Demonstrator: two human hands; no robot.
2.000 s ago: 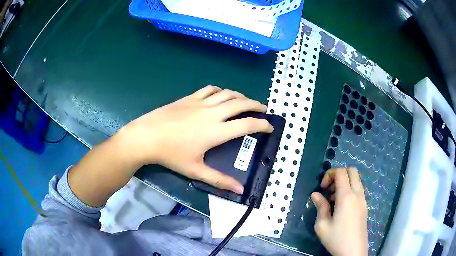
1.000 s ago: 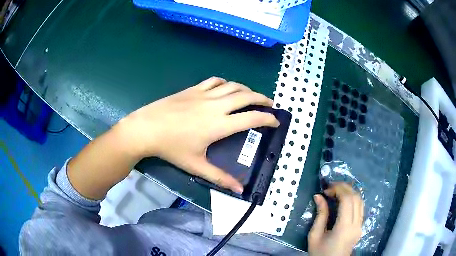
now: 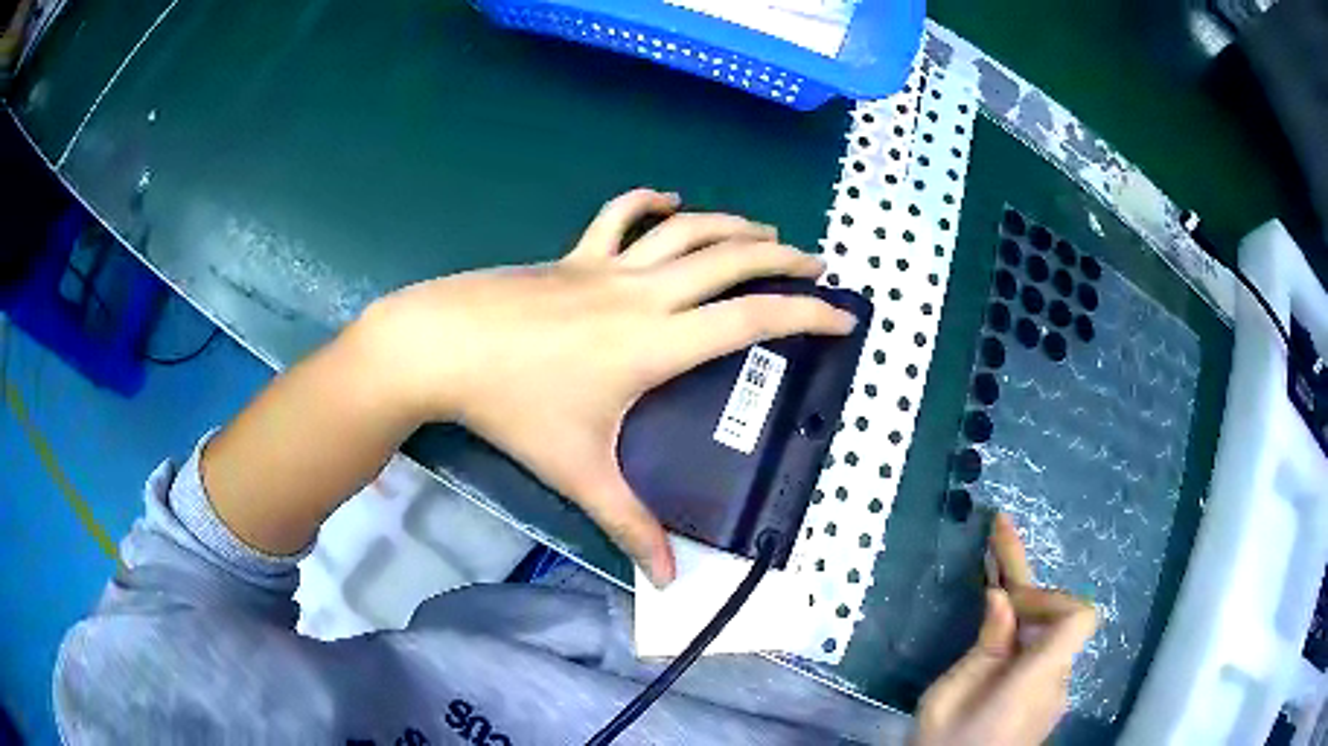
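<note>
My left hand [image 3: 539, 372] is spread over a black device [image 3: 699, 464], with fingers on its far edge and thumb at its near edge. The device lies flat, its white barcode label [image 3: 750, 397] facing up, and a black cable [image 3: 696, 649] runs from its near right corner toward me. My right hand [image 3: 1015, 634] is at the lower left of a clear backing sheet [image 3: 1107, 437], index finger and thumb close together. Whether a pad is between them is unclear. Round black pads [image 3: 1037, 270] sit at the sheet's upper left and down its left edge.
White dotted strips [image 3: 888, 350] lie between the device and the clear sheet. A white paper [image 3: 699, 612] shows under the device's near edge. A blue basket [image 3: 699, 51] with white liner stands behind. A white foam tray [image 3: 1216, 510] holding black devices is at right. The green bench [image 3: 364, 146] has a curved edge.
My left hand and the device appear slightly higher and further right in the picture. My right index finger has straightened toward the sheet's left edge. The strong glare by my right hand has lessened.
</note>
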